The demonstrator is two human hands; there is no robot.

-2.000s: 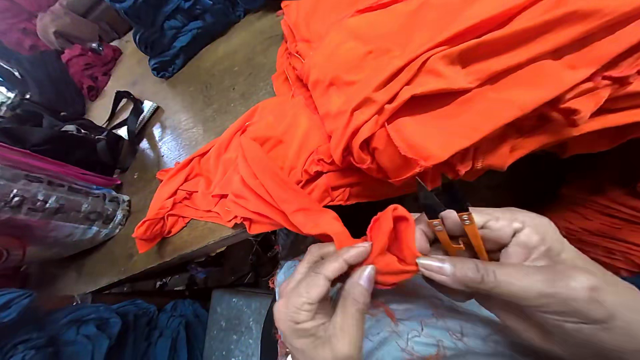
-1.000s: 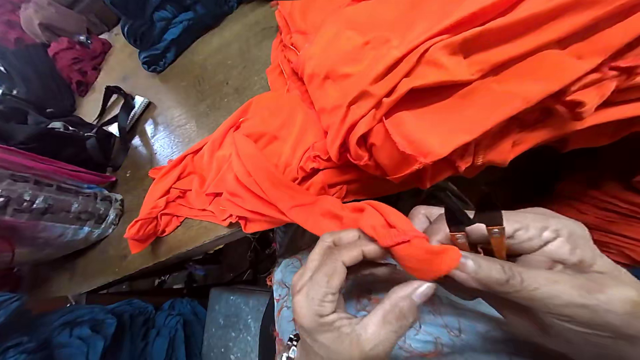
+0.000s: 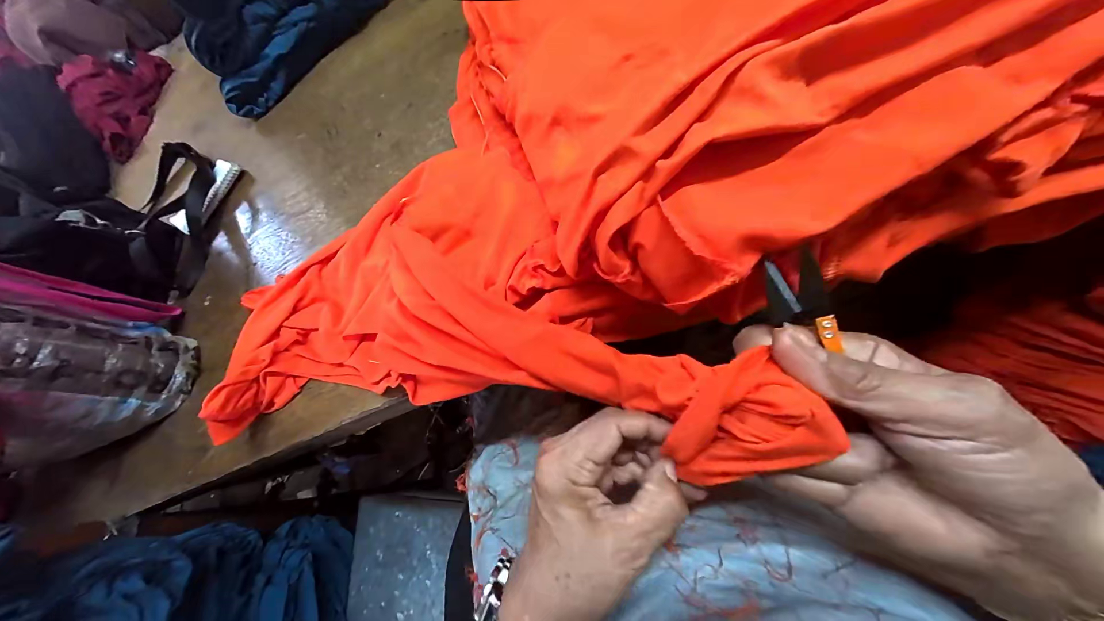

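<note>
An orange fabric garment [image 3: 483, 336] lies partly on the table, and its narrow end is stretched toward me between both hands. My left hand [image 3: 604, 500] pinches the lower edge of that bunched end. My right hand [image 3: 897, 431] grips the other side of the bunched end and also holds orange-handled thread snips [image 3: 809, 302], their two dark blades apart and pointing up. The blade tips are close to the hanging edge of a large pile of orange fabric [image 3: 759, 129]. The palm of the right hand is partly hidden.
The wooden table [image 3: 345, 164] has its front edge at lower left. Black straps [image 3: 185, 198], a clear plastic bag [image 3: 95, 371] and dark red cloth [image 3: 116, 95] are at left. Blue fabric [image 3: 276, 52] lies at the back, more blue fabric [image 3: 216, 578] below. Light blue cloth with loose threads [image 3: 716, 561] covers my lap.
The bunched end has been turned and spread between my hands. The snips have moved with my right hand, and their blades now point up toward the pile.
</note>
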